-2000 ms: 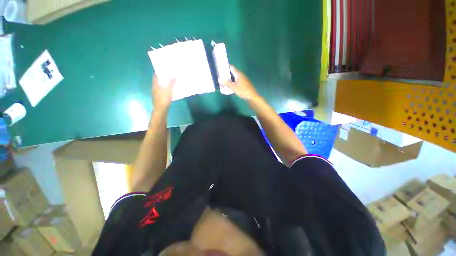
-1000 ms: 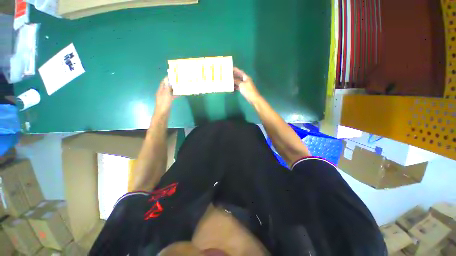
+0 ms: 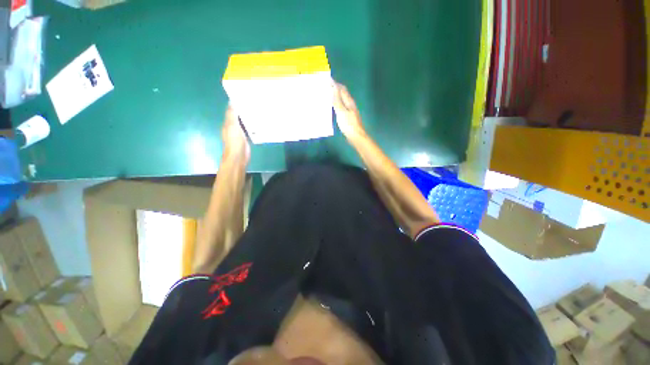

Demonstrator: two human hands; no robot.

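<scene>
A row of retail boxes [image 3: 281, 103], grouped as one block, is held over the green workbench [image 3: 178, 43] in front of me. Its broad near face is white and its far side is yellow-orange. My left hand [image 3: 236, 135] presses on the block's left end. My right hand [image 3: 345, 110] presses on its right end. The fingers are partly hidden behind the block. I cannot tell whether the block touches the bench.
A printed sheet [image 3: 80, 84] and a white roll [image 3: 33, 130] lie on the bench at left. An open shipping carton [image 3: 110, 249] with white contents stands below left. A blue stool [image 3: 456, 204], perforated orange guard [image 3: 563, 164] and dark red surface [image 3: 595, 64] are at right.
The single box at my right hand has joined the white group. Both hands now hold one block, which has turned from its yellow-striped face to show a white face and a yellow side.
</scene>
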